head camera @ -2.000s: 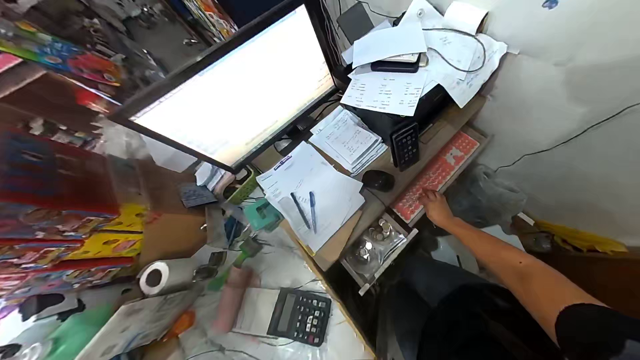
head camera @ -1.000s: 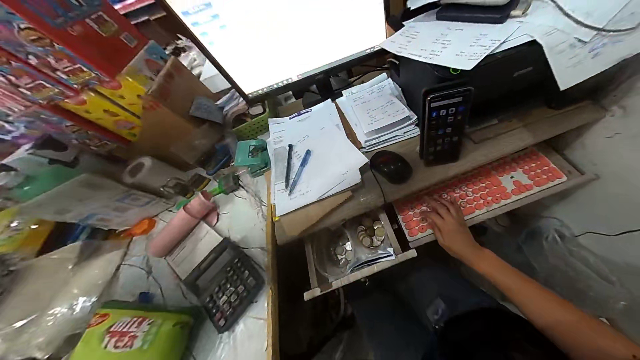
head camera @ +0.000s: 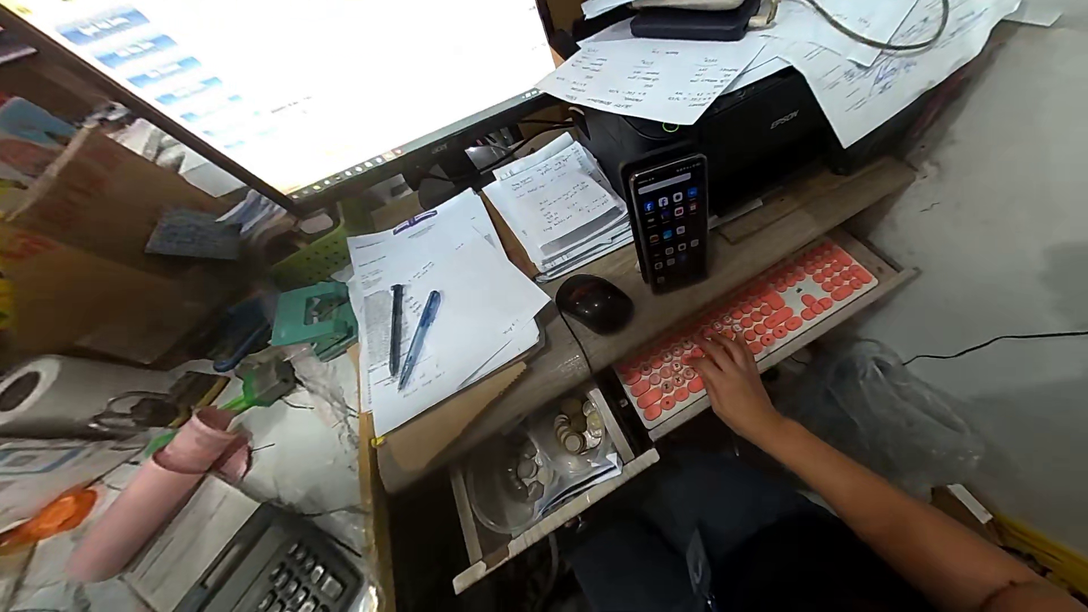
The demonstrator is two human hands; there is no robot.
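My right hand (head camera: 733, 384) rests with bent fingers on the letter keys of a white keyboard with coral round keys (head camera: 765, 319), which lies on a pull-out tray. It grips nothing. My left hand does not show. A black computer mouse (head camera: 595, 303) sits on the desk left of the keyboard, beside a smartphone (head camera: 670, 223) propped upright with its screen lit. Left of the mouse, a black pen (head camera: 396, 330) and a blue pen (head camera: 420, 340) lie on a stack of papers (head camera: 459, 280). Above stands a lit monitor (head camera: 340, 76).
An open drawer (head camera: 557, 527) with coins juts out below the desk. A black Epson printer (head camera: 765, 127) bears loose papers. At left are a desk calculator (head camera: 285, 569), a pink roll (head camera: 161, 493), a teal hole punch (head camera: 314, 316) and a cardboard box (head camera: 110, 255). A plastic bag (head camera: 892, 408) hangs at right.
The view has come much closer to the desk and keyboard. My right hand stays at the keyboard's letter keys throughout.
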